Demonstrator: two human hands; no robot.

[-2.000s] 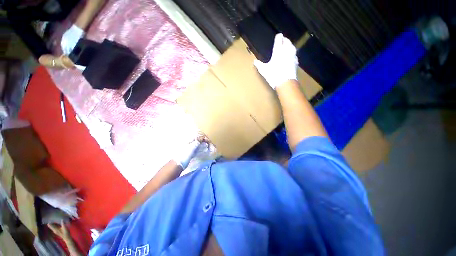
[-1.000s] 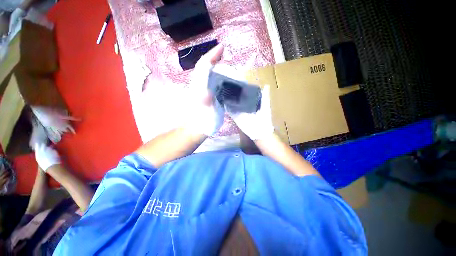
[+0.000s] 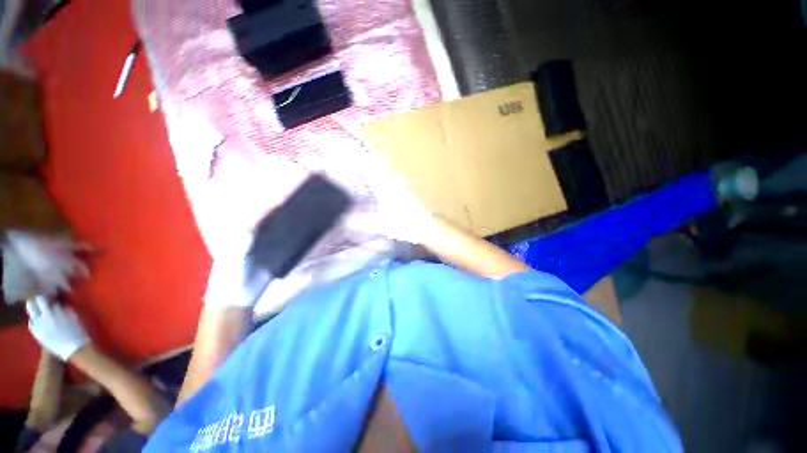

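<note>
My left hand, in a white glove, holds a black housing by its lower left end. The housing is tilted, blurred and above the pink wrap near my body; its opening does not show. My right hand, also in a white glove, is just right of the housing. It is washed out against the bright wrap, so its fingers cannot be made out. A brown cardboard sheet lies to the right, with two black parts along its far right edge.
Stacked black housings and a black block with a pale line rest on the pink wrap. A marker lies on the red cover. Another person's gloved hand is at left. Mesh conveyor and blue wrapped edge are at right.
Two seconds ago my right hand was over the black parts on the cardboard. One second ago both hands held the housing, its square opening showing. Now it is left and lower in my left hand.
</note>
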